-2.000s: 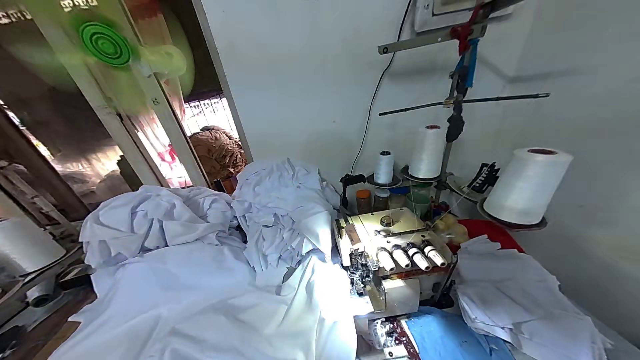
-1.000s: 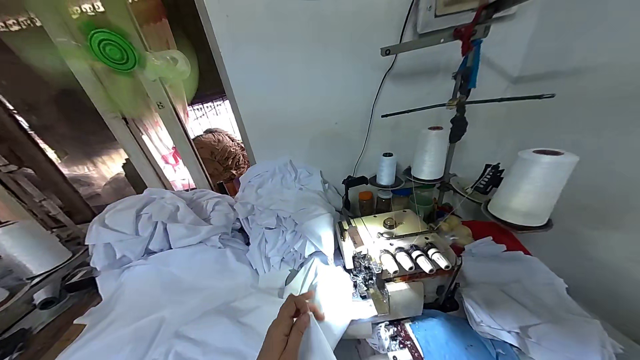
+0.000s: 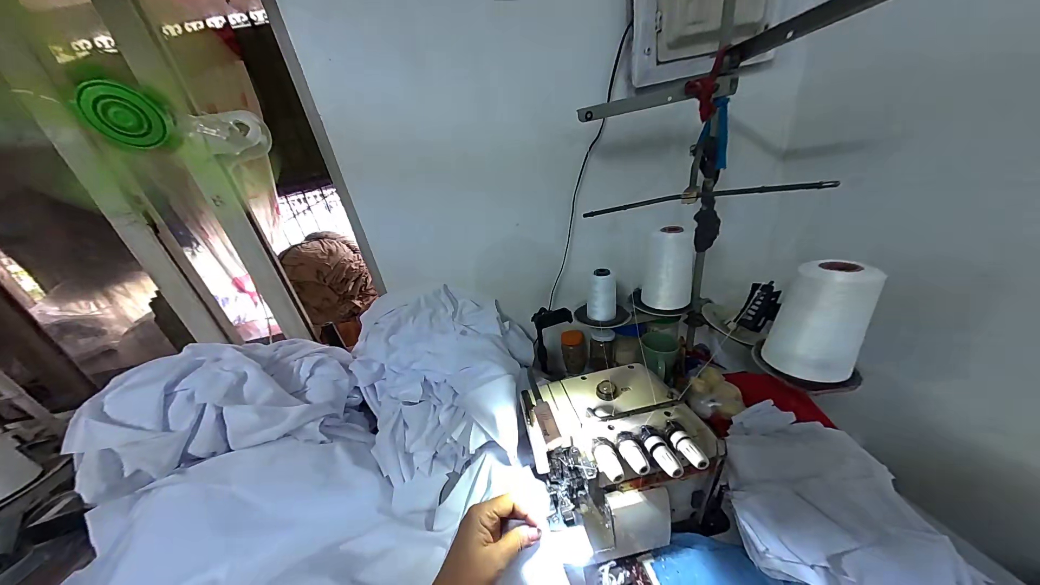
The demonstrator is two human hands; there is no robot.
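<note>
My left hand (image 3: 490, 538) reaches up from the bottom edge, thumb and forefinger pinched on white fabric (image 3: 268, 504) just left of the presser foot of an overlock sewing machine (image 3: 621, 422). A bright work light falls on the cloth beside the needle area. The fabric spreads over the table to the left, with crumpled heaps behind it. Four white tension knobs line the machine's front. My right hand is not in view.
Thread cones (image 3: 825, 321) stand on a metal thread stand (image 3: 705, 195) behind the machine. Stacked white cloth pieces (image 3: 829, 496) lie at the right, blue cloth (image 3: 707, 561) below. Jars (image 3: 574, 351) and a green mug (image 3: 660, 354) sit behind. A green-hubbed fan (image 3: 123, 114) spins at upper left.
Two seconds ago no hand was in view. My left hand came into view over the fabric, and its fingers now lie close to the presser foot.
</note>
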